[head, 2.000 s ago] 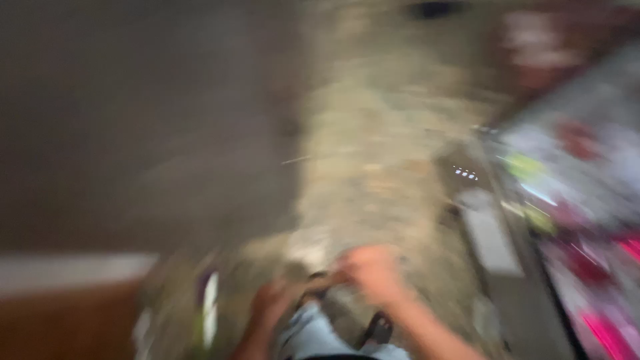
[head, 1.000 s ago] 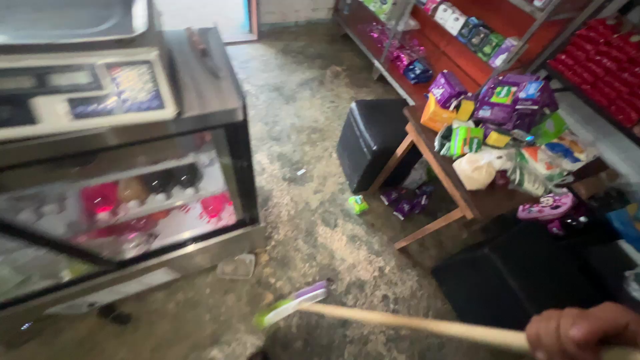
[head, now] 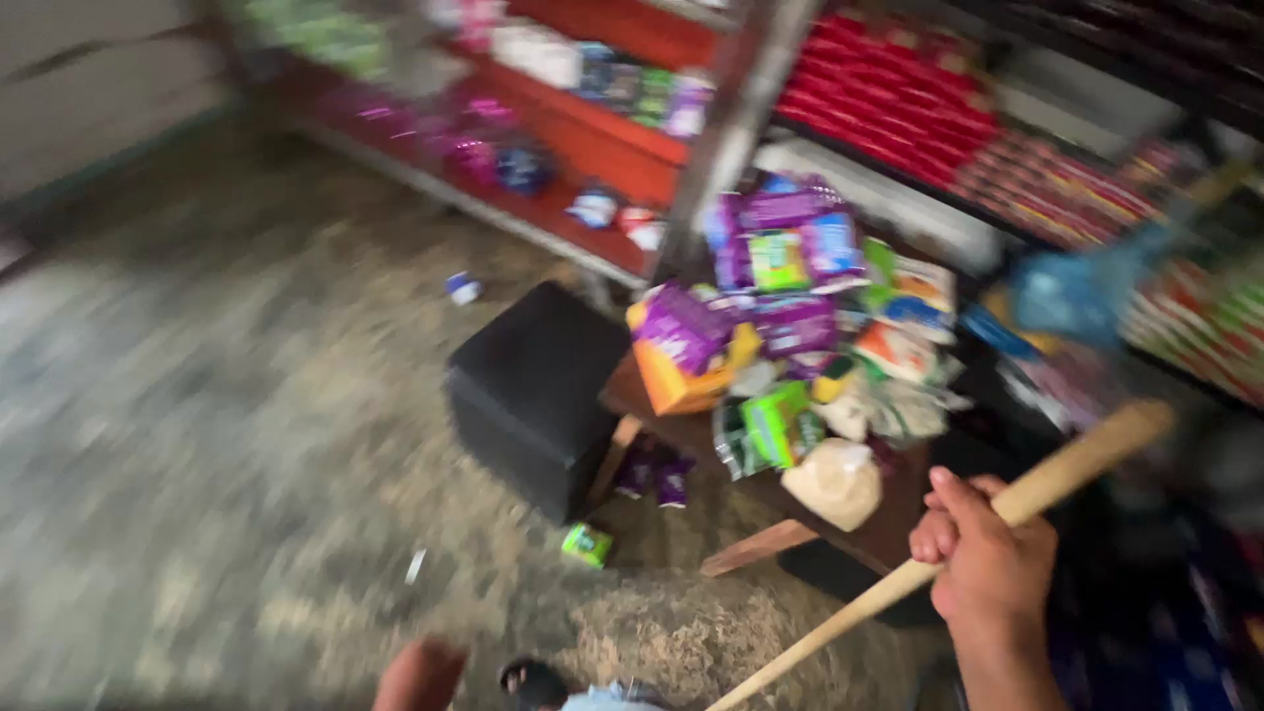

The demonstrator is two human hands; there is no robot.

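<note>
My right hand (head: 992, 543) is wrapped around a pale wooden handle (head: 859, 604), which slants from the lower middle of the head view up to the right; its lower end is out of the frame. At the bottom edge, left of the handle, my left hand (head: 423, 673) is blurred and partly cut off, and whether it holds anything cannot be told. Beyond the handle stands a wooden table (head: 681, 425) piled with purple, green and white packets. A clear bag of pale contents (head: 837, 482) lies near the table's edge.
A black cube stool (head: 538, 385) stands left of the table. On the concrete floor lie a green packet (head: 587, 544), purple packets (head: 654, 476), a blue and white packet (head: 462, 287) and a white scrap (head: 415, 566). Stocked red shelves (head: 592, 109) run behind.
The view has swung right, and the display case and broom head seen one second ago are out of frame. More of my right hand shows on the handle, and my left hand has come into view.
</note>
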